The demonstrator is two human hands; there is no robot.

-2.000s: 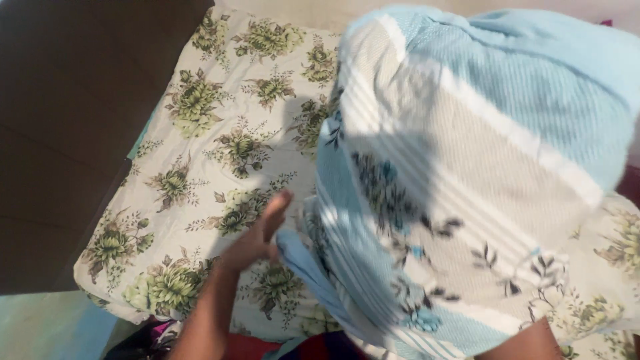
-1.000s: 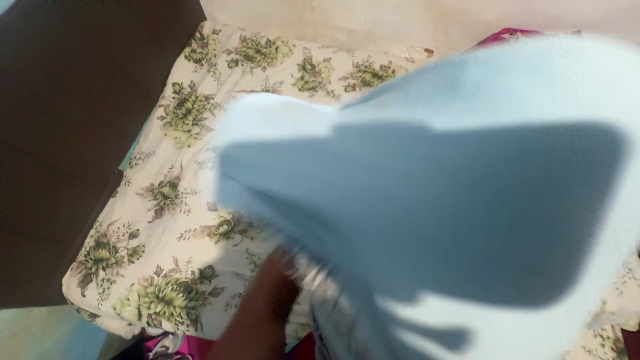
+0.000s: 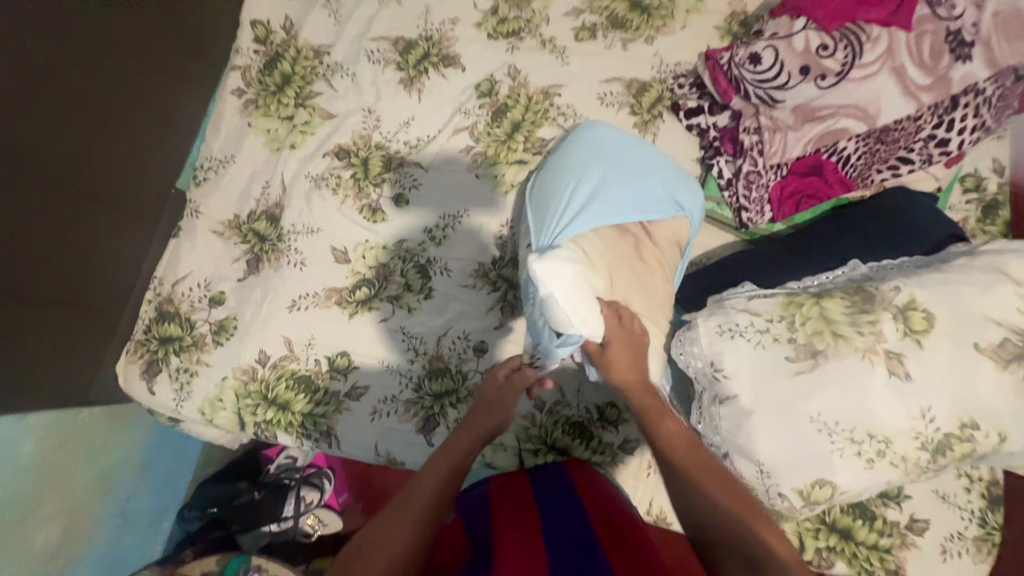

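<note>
On a floral bedsheet (image 3: pixel 368 296) lies a beige pillow (image 3: pixel 640 256), partly inside a light blue pillowcase (image 3: pixel 612 180) that wraps its far end. At the near end, my left hand (image 3: pixel 504 392) grips the gathered edge of the pillowcase. My right hand (image 3: pixel 620 344) is closed on a bunched white part (image 3: pixel 564 296) of the pillow, just right of the left hand. The fingertips of my right hand are partly hidden in the fabric.
A second pillow in a white floral case (image 3: pixel 856 360) lies at the right, with a dark cloth (image 3: pixel 832 240) behind it. A patterned pink and brown cloth (image 3: pixel 848 104) is at the upper right. Dark furniture (image 3: pixel 96 192) borders the left; bags (image 3: pixel 272 496) sit below the bed edge.
The light blue cloth, raised close in front of the view before, is now down on the bed around the pillow. Both hands are now at its near end. The view has shifted.
</note>
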